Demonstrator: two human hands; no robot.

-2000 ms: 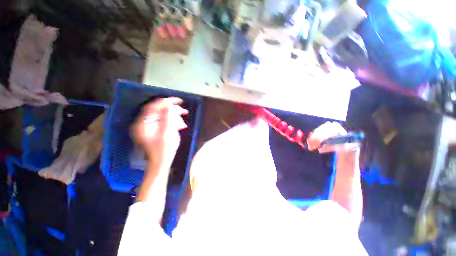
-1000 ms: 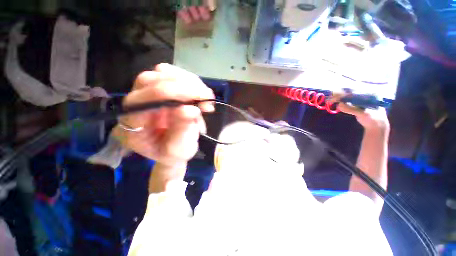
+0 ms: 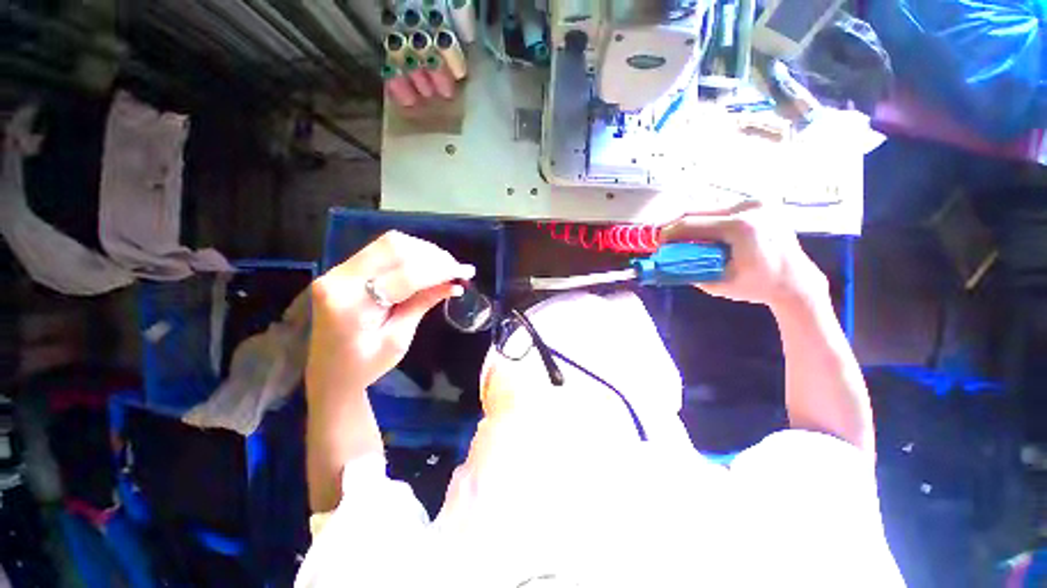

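My left hand (image 3: 365,308) pinches the rim of a pair of dark-framed eyeglasses (image 3: 513,335). The glasses hang in front of my chest, with their thin arms pointing down to the right. My right hand (image 3: 746,258) grips a blue-handled tool (image 3: 680,264), likely an air blow gun. Its narrow pale tip points left toward the glasses without touching them. A red coiled hose (image 3: 620,238) runs under the table edge to my right hand; its joint with the tool is hidden.
A pale sewing table (image 3: 459,184) lies ahead with a sewing machine (image 3: 645,57) and thread cones (image 3: 425,52). Blue crates (image 3: 333,247) with dark contents are under its edge and at left. Light cloth pieces (image 3: 144,184) hang at left. A blue bag (image 3: 964,57) is at upper right.
The glasses, close to the camera and partly blurred one second ago, are now lower and farther away. My right hand has moved inward, turning the blue tool's tip toward them.
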